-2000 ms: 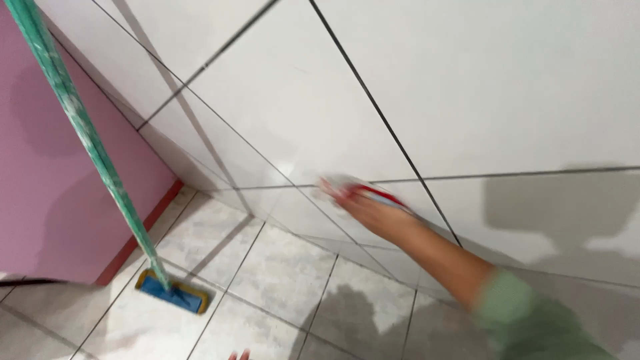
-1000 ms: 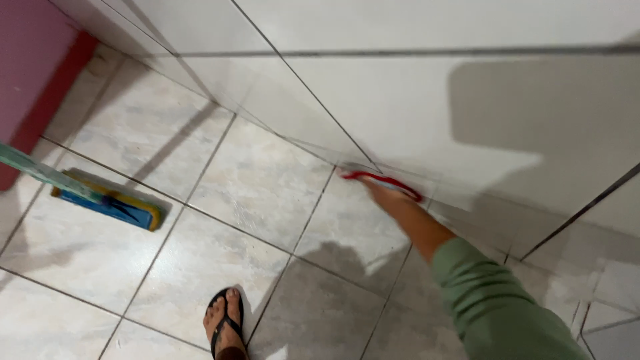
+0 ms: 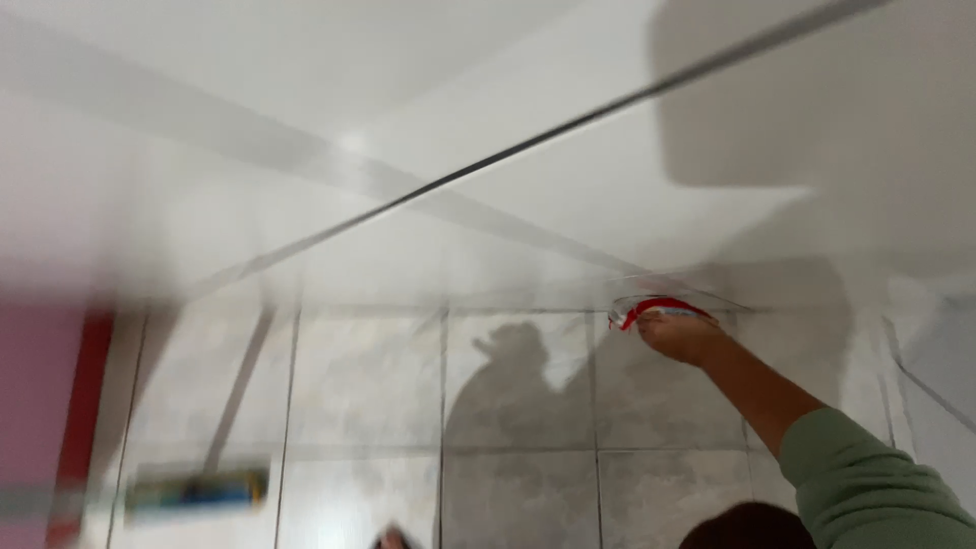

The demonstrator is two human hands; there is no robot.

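My right hand (image 3: pixel 675 335), at the end of a green sleeve, is closed around a red-edged cleaning cloth or pad (image 3: pixel 656 305), whose exact kind I cannot tell. The hand presses it low on the white tiled wall (image 3: pixel 488 221), close to where the wall meets the floor. Part of the held thing is hidden by my fingers. My left hand is out of the picture.
At the lower left a blurred blue and yellow mop head (image 3: pixel 198 488) rests on the tiled floor (image 3: pixel 366 374). A pink wall (image 3: pixel 34 396) with a red edge (image 3: pixel 88 381) stands at the far left. Part of a foot (image 3: pixel 393 537) shows at the bottom.
My right hand stays on the red-edged thing, low along the wall; two seconds ago it was higher up on the tiles. The view has swung considerably.
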